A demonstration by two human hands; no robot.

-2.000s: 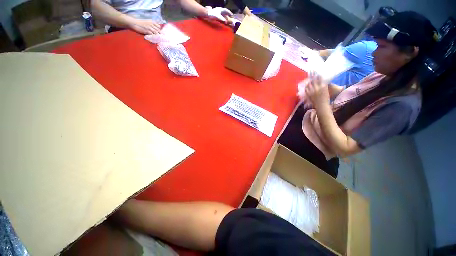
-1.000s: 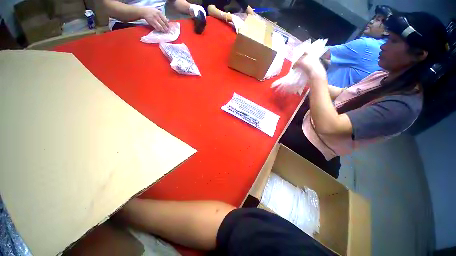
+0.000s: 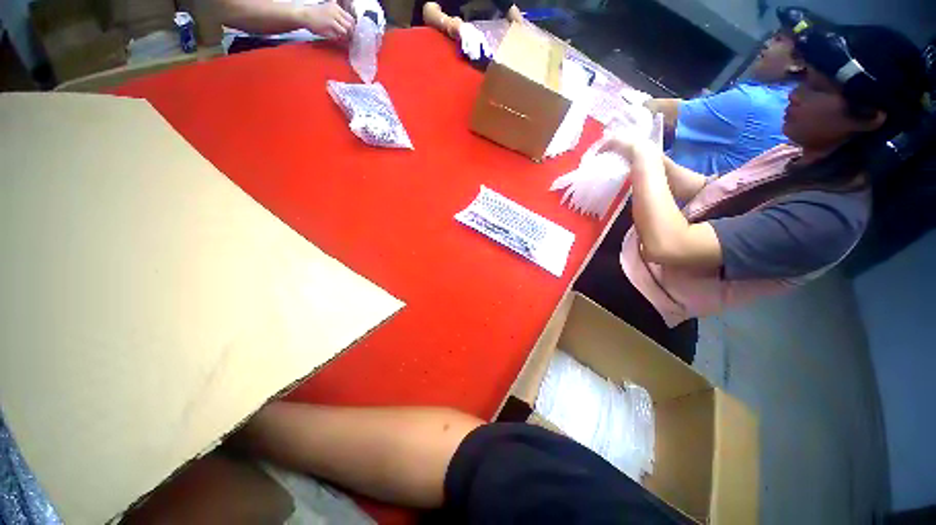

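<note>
A broad tan carton flap covers the left side of the view and lies over the edge of the red table. A bare forearm, apparently my right, comes from a dark sleeve at the bottom and passes under the flap; its hand is hidden there. My left hand is out of the picture. Silvery bubble-bagged goods show at the lower left rim, beside the flap. One flat bubble-bagged item lies on the table, and another bubble bag lies farther back, partly crumpled.
An open side carton with pale bags stands at the table's right edge. A small brown carton stands on the red table. A person at the right holds fanned white bags. Other people's hands are at the far edge.
The person at the right has lowered and fanned the white bags. At the far edge, a pale bag has been lifted off the table into hands. My forearm and the flap barely move.
</note>
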